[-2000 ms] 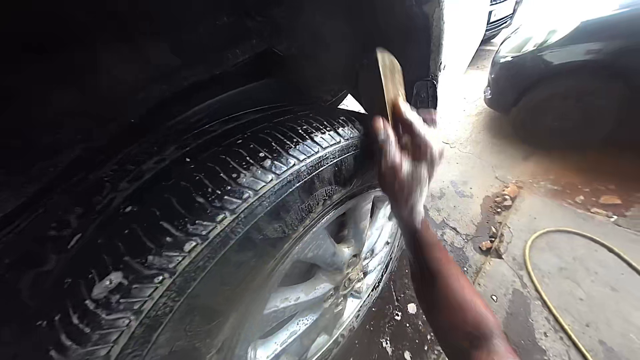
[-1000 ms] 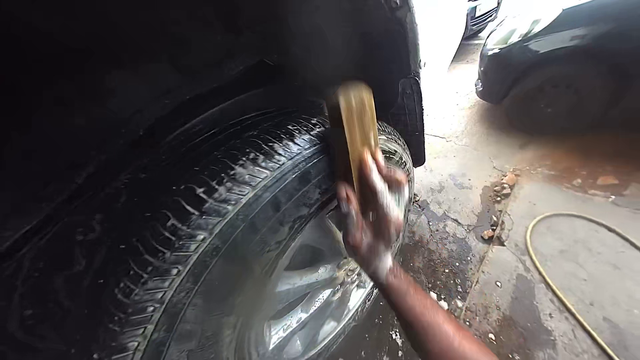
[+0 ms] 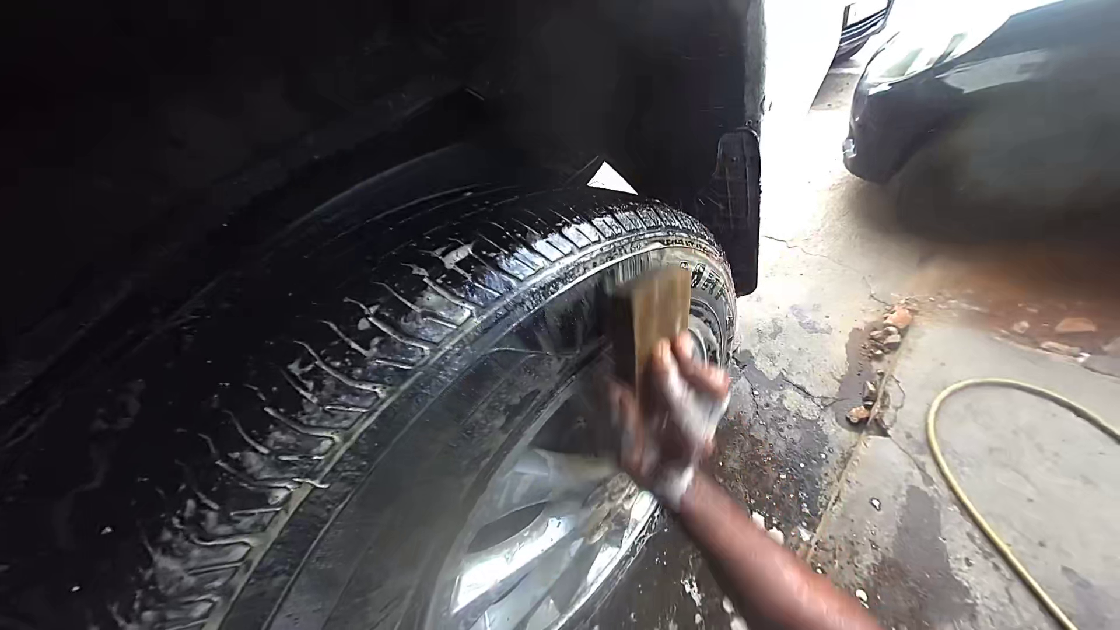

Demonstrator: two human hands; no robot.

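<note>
My right hand, wet with white suds, grips a wooden-backed brush. Its dark bristle side faces the sidewall of a car tyre; blur hides whether the two touch. Suds and water streak the tread blocks, mostly along the shoulder. Below and left of the hand is the silver alloy wheel rim, its spokes wet. The dark wheel arch surrounds the top of the tyre. My left hand is out of view.
A black mud flap hangs behind the tyre. A yellowish hose curves over the cracked concrete at right, near broken stones. A second dark car stands at the upper right.
My right hand and the brush have come down from above the tyre's top edge to the sidewall. The brush stays in the hand throughout.
</note>
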